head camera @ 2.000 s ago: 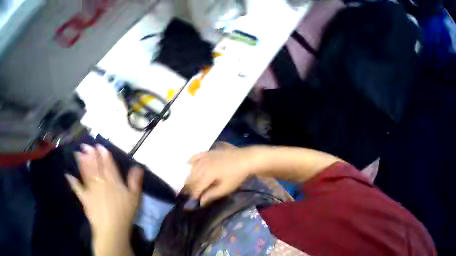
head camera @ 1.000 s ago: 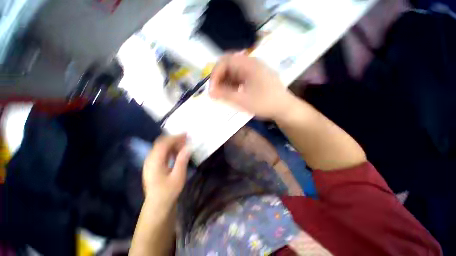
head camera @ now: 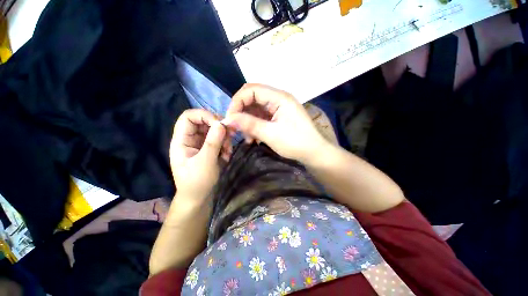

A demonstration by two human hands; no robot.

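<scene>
A large dark garment piece covers the left of the table, with folds. A blue-grey strip shows at its opening and runs down behind my fingers. My left hand and my right hand meet at its lower end, thumbs and fingers pinched together. A tiny pale thing shows between the fingertips, too small to name. The fingers hide the lower end of the strip.
Black-handled scissors lie at the table's top, cut off by the frame edge. A printed ruler scale marks the white table. Dark cloth lies at right over pink surfaces. More black pieces lie on pink at lower left.
The view has swung left and the machine has left it. My hands, apart a second ago with the right over the table, now meet at the garment's blue-grey strip.
</scene>
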